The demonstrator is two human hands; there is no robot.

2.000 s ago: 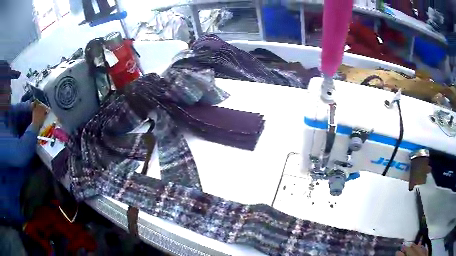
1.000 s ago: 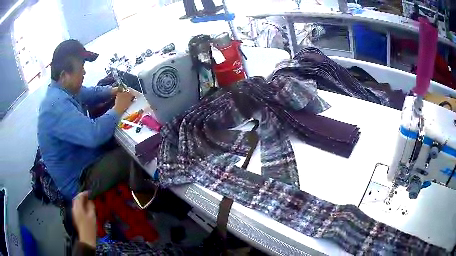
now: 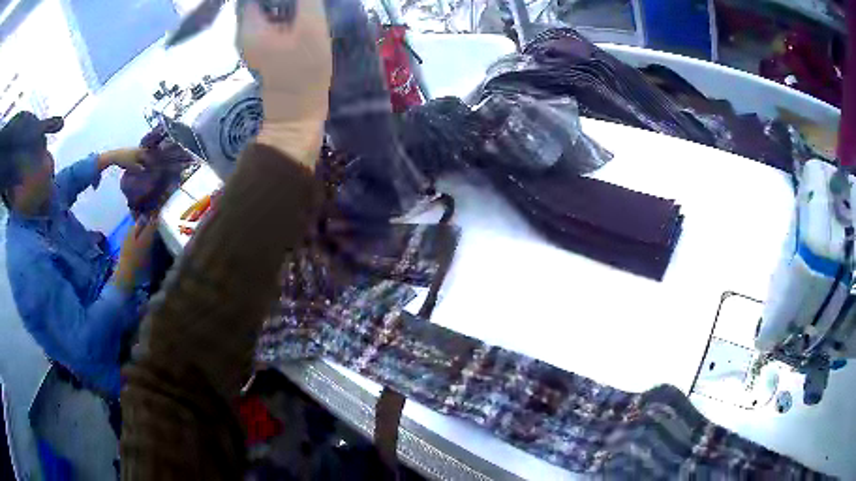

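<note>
My left hand (image 3: 286, 75), in a brown sleeve, is raised at the upper left, blurred and cut off by the top edge. It grips a plaid strip (image 3: 361, 103) that hangs down beside it, in front of the heap. A long plaid strip (image 3: 488, 376) lies along the front edge of the table to the lower right. A stack of dark purple panels (image 3: 601, 221) lies on the table, with light grey plaid cloth (image 3: 526, 131) at its left end. My right hand is not in view.
The white sewing machine (image 3: 812, 263) is at the right edge. More striped-looking bundles (image 3: 601, 75) lie behind. A grey vented housing (image 3: 225, 117) and red container (image 3: 402, 70) are partly hidden by my arm. A person in blue (image 3: 66, 272) sits at the left. A brown strip (image 3: 387, 427) hangs off the table edge.
My left hand has come up from the lower left to the top and now has plaid cloth in it. The view has shifted, and the other person now handles dark cloth.
</note>
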